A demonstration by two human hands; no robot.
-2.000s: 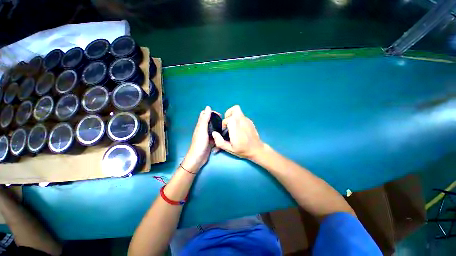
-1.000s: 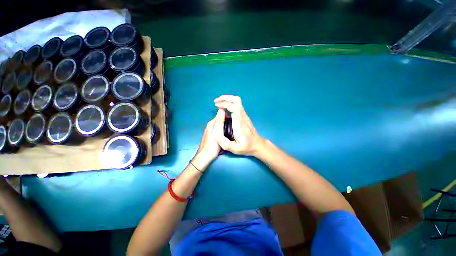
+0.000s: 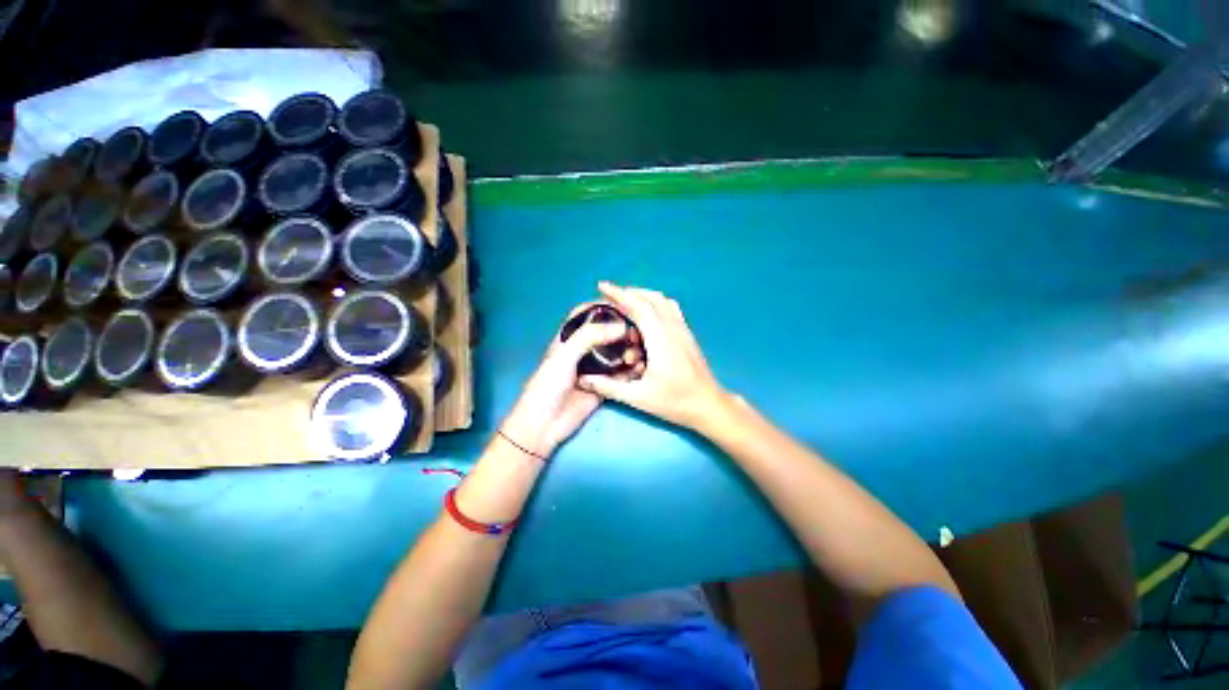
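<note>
A black round phone mount (image 3: 593,324) is held between both hands above the bench, its round face showing partly between the fingers. My left hand (image 3: 563,380) grips it from the left and below, with the thumb across its face. My right hand (image 3: 671,361) curls around its right side. The fingers cover much of the mount, so I cannot tell if it is fully folded.
Rows of black mounts (image 3: 279,332) with pale-ringed tops stand on stacked cardboard pads (image 3: 162,438) at left. A white sheet (image 3: 202,88) lies behind them. The blue-green bench (image 3: 863,310) extends right. A coworker's arm (image 3: 68,580) is at lower left. Brown cardboard (image 3: 1078,580) is at lower right.
The hands were pressed together around the mount with its narrow side showing. Now its round face shows and my left thumb lies over it. The rows appear slightly further right in the view.
</note>
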